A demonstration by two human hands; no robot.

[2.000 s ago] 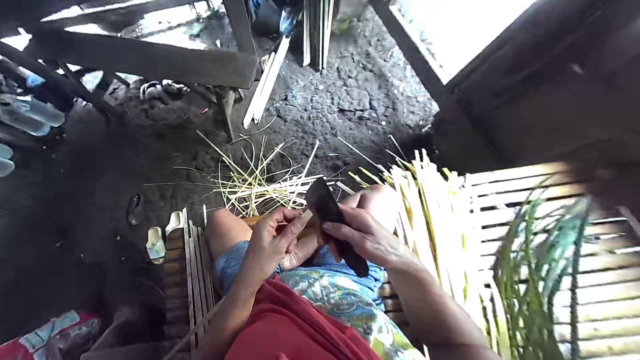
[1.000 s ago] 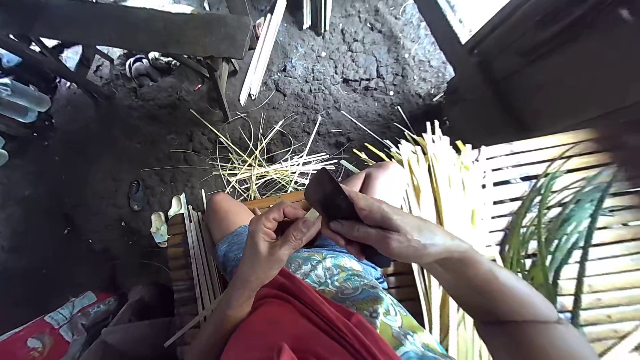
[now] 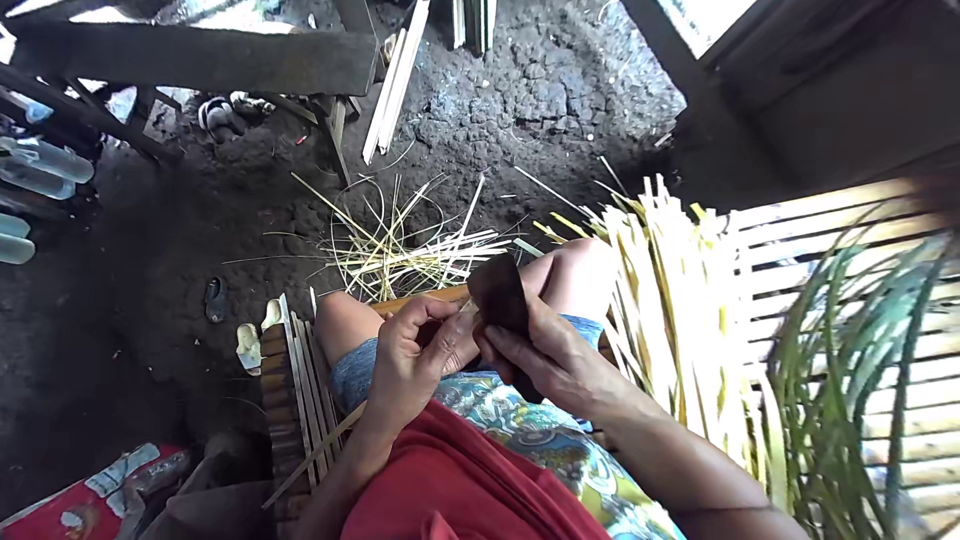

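Note:
My right hand (image 3: 540,360) is closed around a dark, broad-bladed knife (image 3: 500,296) above my lap. Just left of the blade, my left hand (image 3: 420,345) pinches a thin pale strip (image 3: 469,306), likely bamboo, whose end meets the blade. A long strip (image 3: 315,454) sticks out below my left wrist; whether it is the same piece is hidden by the hand. Thin shavings and strips (image 3: 390,259) lie in a tangled heap on the ground beyond my knees. At my right thigh rests a large bundle of pale split strips (image 3: 660,300).
Green leaf strips (image 3: 832,360) lie on the slatted bamboo bench (image 3: 915,397) at right. Narrow slats (image 3: 307,390) rest at my left side, near pale shoes (image 3: 248,347). A wooden beam (image 3: 195,60) crosses the upper left, with plastic bottles (image 3: 45,169) below it.
Both hands stay together over the lap. The knife has turned in my right hand, and its blade now shows broader and nearer upright beside my left fingers.

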